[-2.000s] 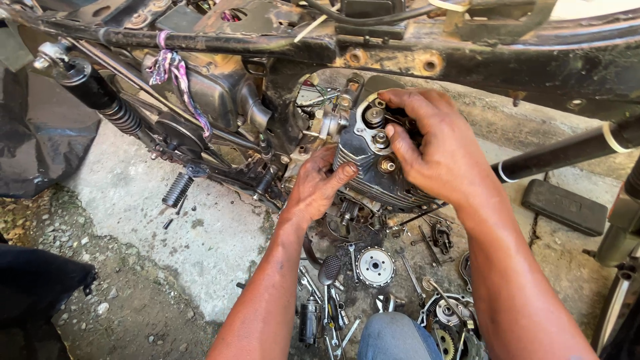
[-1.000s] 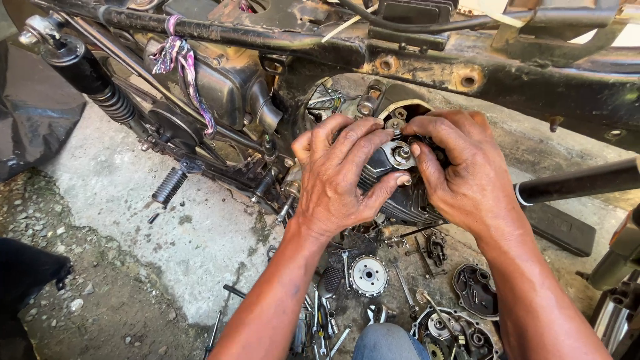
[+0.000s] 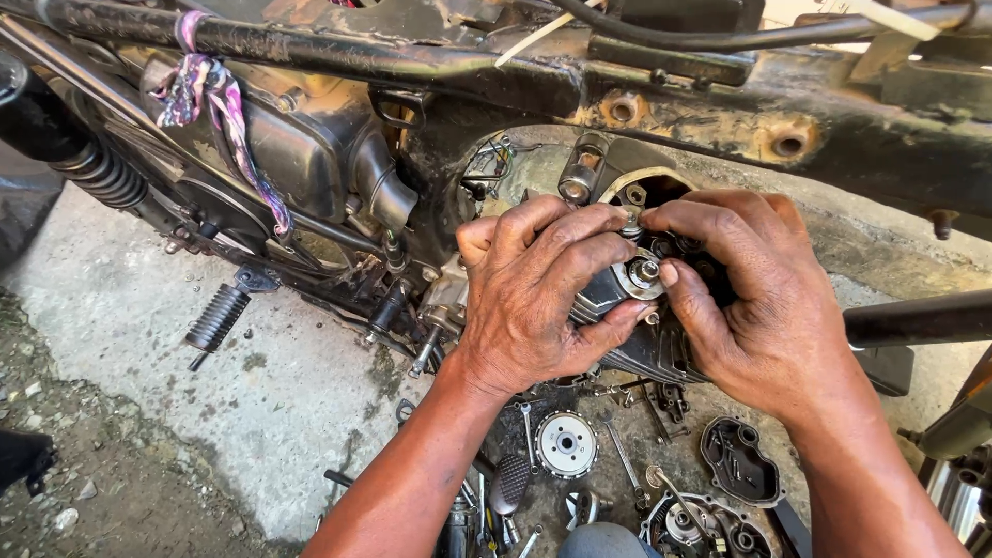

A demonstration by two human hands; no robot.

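A finned engine cylinder head (image 3: 659, 358) sits under the motorcycle frame, its upper opening facing me. My left hand (image 3: 546, 291) rests over its left side, the fingertips at a nut and washer near the opening and the thumb below a round metal fitting with a threaded stud (image 3: 644, 269). From the right, my right hand (image 3: 748, 287) reaches in, its index fingertip close to my left fingertips and its thumb touching the edge of that round fitting. Fingers hide much of the opening, and whether either hand grips a loose part cannot be told.
The frame tube (image 3: 496, 74) crosses above my hands. On the ground below lie a clutch plate assembly (image 3: 566, 444), a combination wrench (image 3: 620, 453), a black engine cover (image 3: 742, 460) and an opened casing (image 3: 701, 527). A footpeg (image 3: 218, 316) sticks out at left; a dark tube (image 3: 918, 318) is at right.
My left hand has moved from the lower left side of the cylinder head up onto its top, beside the right hand. Since a second ago both hands have stayed about the same place.
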